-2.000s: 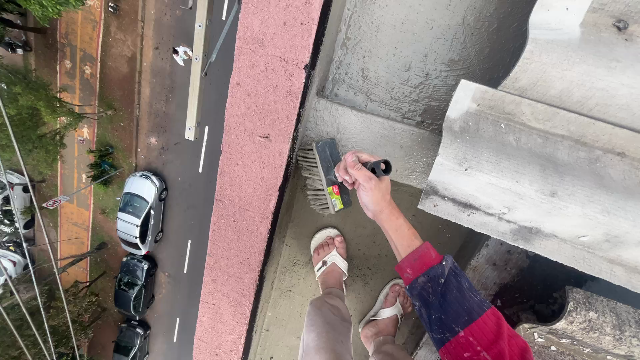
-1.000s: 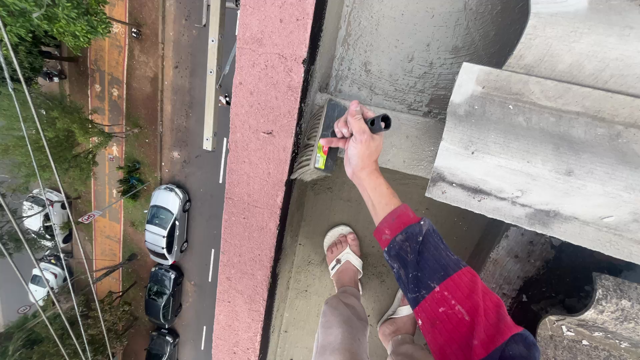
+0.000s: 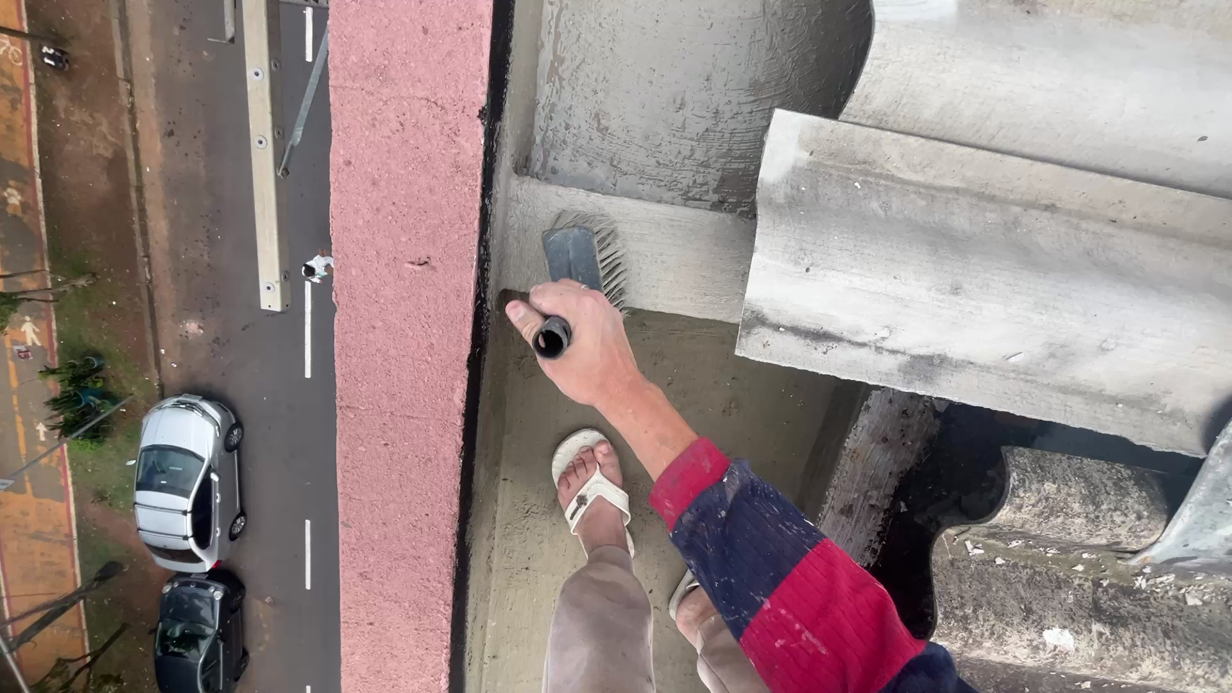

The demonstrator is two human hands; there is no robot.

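My right hand is closed around the black socket of a broad bristle brush, which has no long pole fitted. Its grey block lies over a raised, light grey cement strip, and the splayed bristles point right. Above the strip is a grey coated gutter section with brush marks and a damp look. The gutter floor below the strip is olive grey. My left hand is out of view.
A pink parapet with a black inner edge runs along the left, high above a street with parked cars. Corrugated roofing sheets overhang at right, beside a dark gap. My sandalled foot stands on the gutter floor.
The brush has turned over: its bristles pointed left, by the parapet, and now point right. My right hand still holds it by the socket.
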